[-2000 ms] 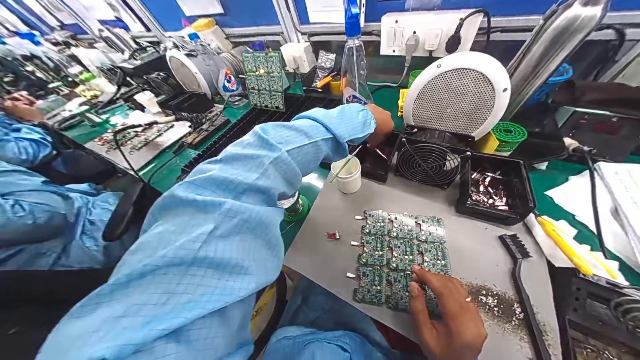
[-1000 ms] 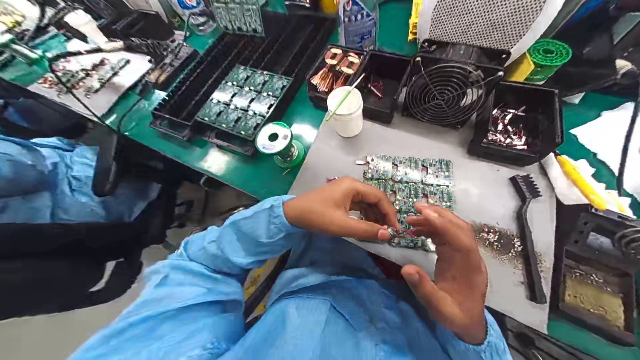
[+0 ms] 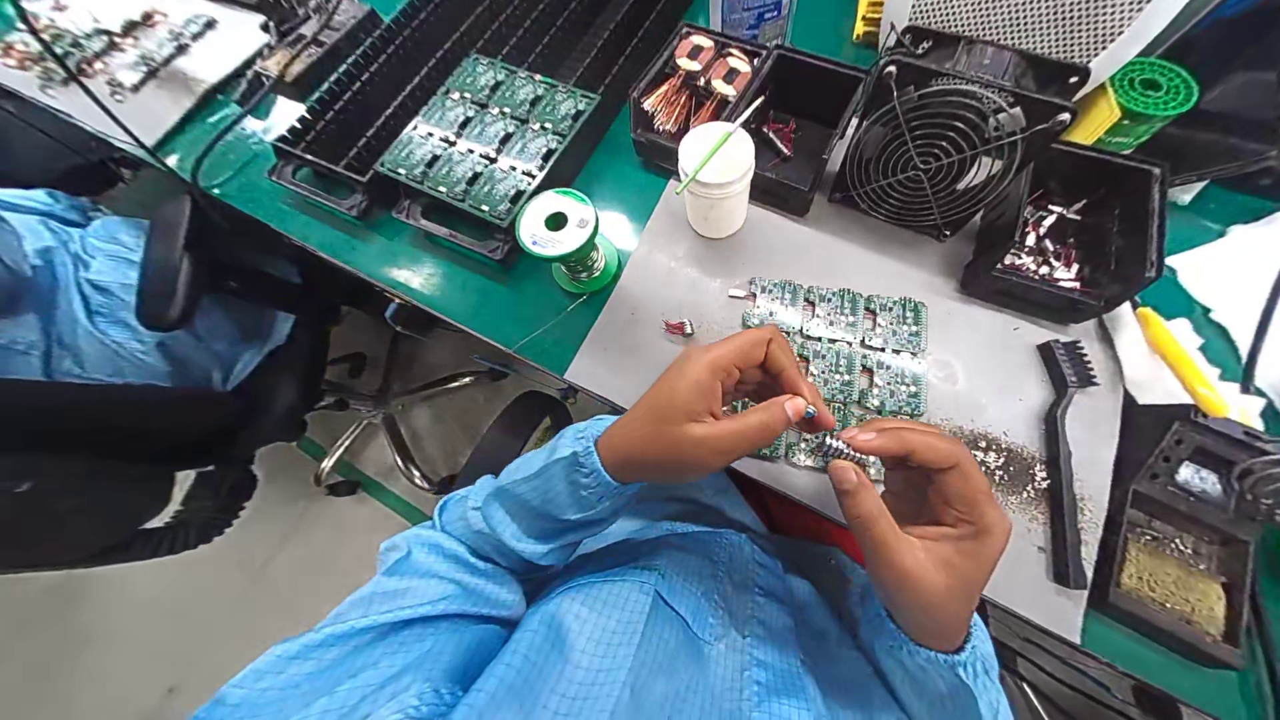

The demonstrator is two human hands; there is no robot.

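Note:
Both hands meet above the near edge of a green circuit board panel (image 3: 895, 383) lying on a grey mat. My left hand (image 3: 725, 408) pinches a small component with a blue spot between thumb and fingertip. Between thumb and forefinger, my right hand (image 3: 925, 510) holds a small bundle of silvery parts (image 3: 843, 450); their exact kind cannot be told. The hands hide the panel's near left part. A small bunch of red-wired parts (image 3: 678, 327) lies on the mat left of the panel.
A white pot (image 3: 717, 190) with a green stick, a solder wire spool (image 3: 570, 240), a black bin of small parts (image 3: 1065, 235) and a cooling fan (image 3: 925, 150) stand behind. Rightward lie a black brush (image 3: 1062, 470) and a soldering iron stand (image 3: 1175, 550). A rack (image 3: 340, 110) holds another panel.
My left hand, earlier reaching far back near the bins, is now over the panel beside my right hand. My right hand has left the panel's near right corner and holds small parts. The view has tilted down.

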